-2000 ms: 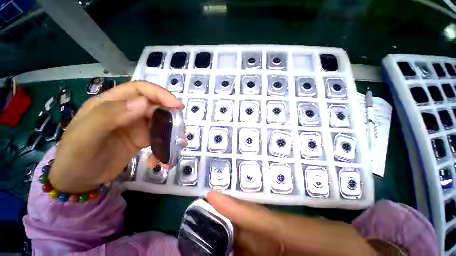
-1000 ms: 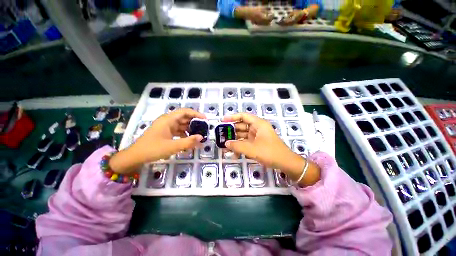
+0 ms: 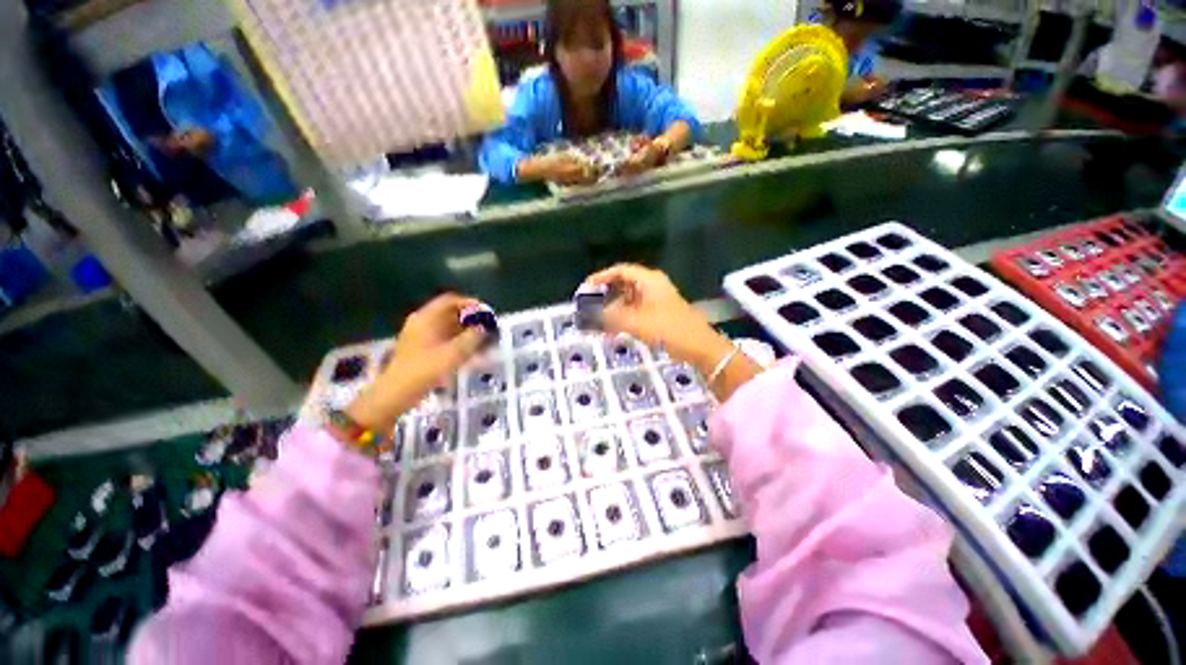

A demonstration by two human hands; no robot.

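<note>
My left hand [image 3: 436, 348] holds a smartwatch body [image 3: 479, 318] between thumb and fingers over the back part of the white foam tray [image 3: 520, 592]. My right hand [image 3: 644, 309] holds a second smartwatch body [image 3: 593, 301] at the tray's back edge. Whether either watch touches the tray, I cannot tell. The tray's pockets hold watch units with pale undersides and dark round centres up. One dark unit [image 3: 349, 369] lies in the back left corner. My hands and sleeves hide some pockets.
A second white foam tray [image 3: 897, 448] with mostly black screens up slants at the right, a red tray [image 3: 1086, 279] beyond it. Loose watches [image 3: 111, 533] and a red box [image 3: 24, 509] are at the left. A person [image 3: 585, 117] and yellow fan [image 3: 791, 88] are opposite, a metal post [image 3: 143, 247] at left.
The view has tilted up towards the far side. Both hands have moved apart and away from me to the tray's back part, each still with a watch; the watches were side by side before.
</note>
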